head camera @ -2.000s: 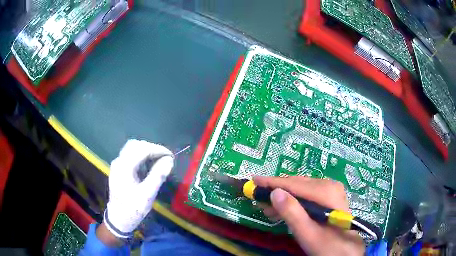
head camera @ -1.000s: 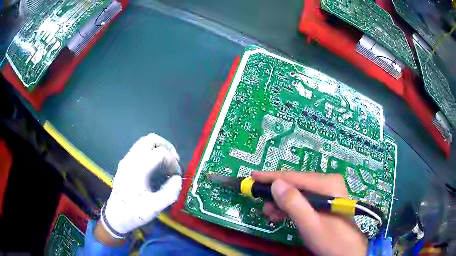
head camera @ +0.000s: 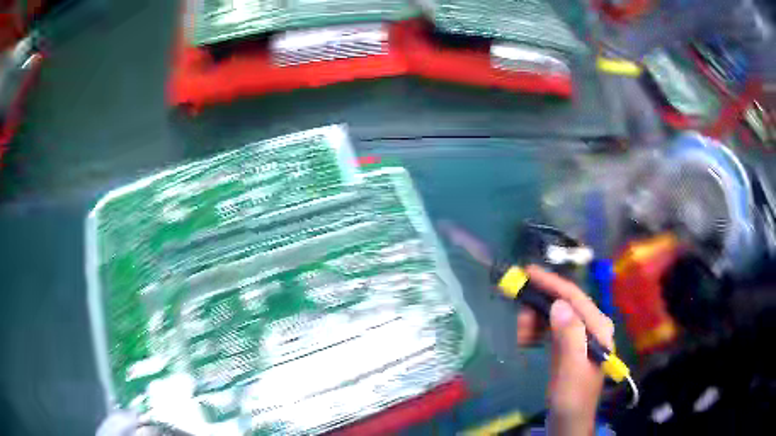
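The green circuit board (head camera: 272, 289) lies on a red pad (head camera: 408, 410), blurred by motion. My right hand (head camera: 566, 332), bare, holds the soldering iron (head camera: 536, 298) right of the board. Its tip points up and left, off the board's right edge. My left hand (head camera: 162, 413), in a white glove, is blurred and cut off at the bottom edge, over the board's lower left corner. Its fingers and anything in them cannot be made out.
Waiting boards (head camera: 298, 13) with silver heatsinks (head camera: 330, 44) lie on red pads (head camera: 281, 85) at the back. A small dark holder (head camera: 544, 243), a blue stick (head camera: 602, 274), a red box with yellow edges (head camera: 645, 289) and a grey disc with a pale blue rim (head camera: 698, 192) are at the right.
The view has swung right, so the board sits further left. The iron has left the board's surface and is now right of it. The gloved hand has dropped to the bottom edge.
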